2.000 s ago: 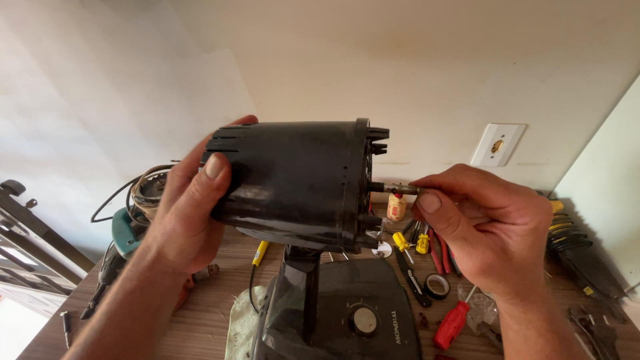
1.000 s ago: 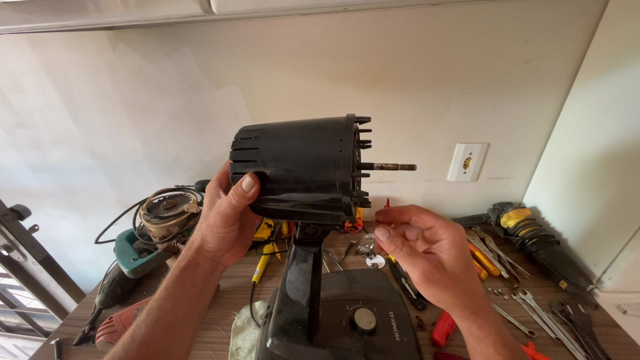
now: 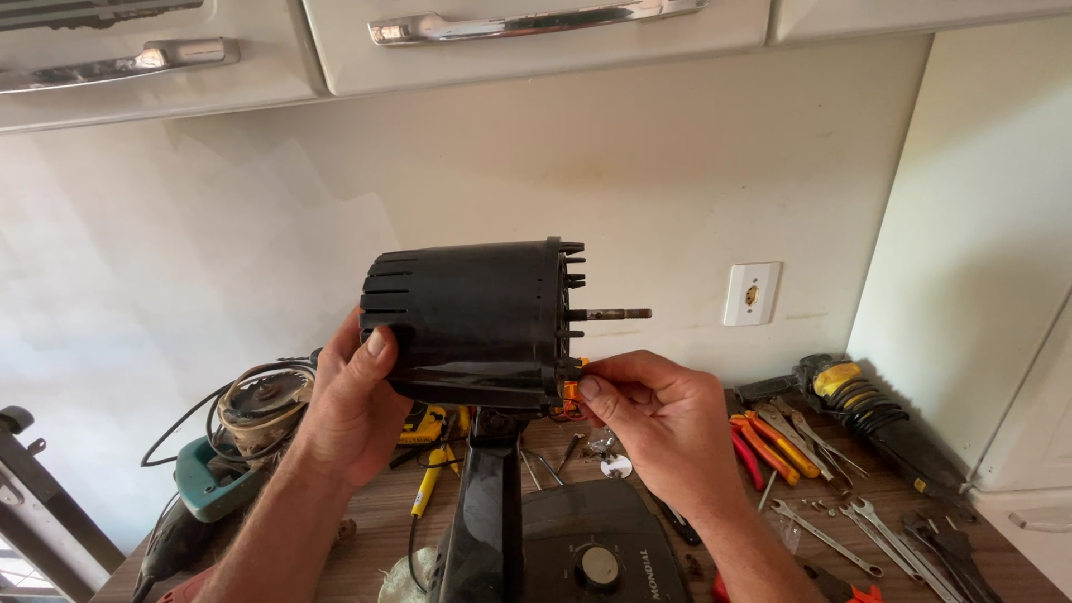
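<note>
A black plastic fan motor housing sits atop a black stand neck, above a Mondial fan base with a round knob. My left hand grips the slotted rear end of the housing from below, thumb on its near side. From the front rim a metal motor shaft points right, with black prongs around it. My right hand pinches at the lower front prongs with thumb and forefinger; whether a small part is between the fingertips cannot be told.
Pliers, combination wrenches and an angle grinder with a coiled cord lie right on the wooden tabletop. At left are a teal power tool and a yellow probe. Cabinets with metal handles hang above; a wall socket is behind.
My right hand was at the shaft two seconds ago, then dropped below it, and is now at the housing's lower front rim. My left hand keeps its hold. The view has tilted up.
</note>
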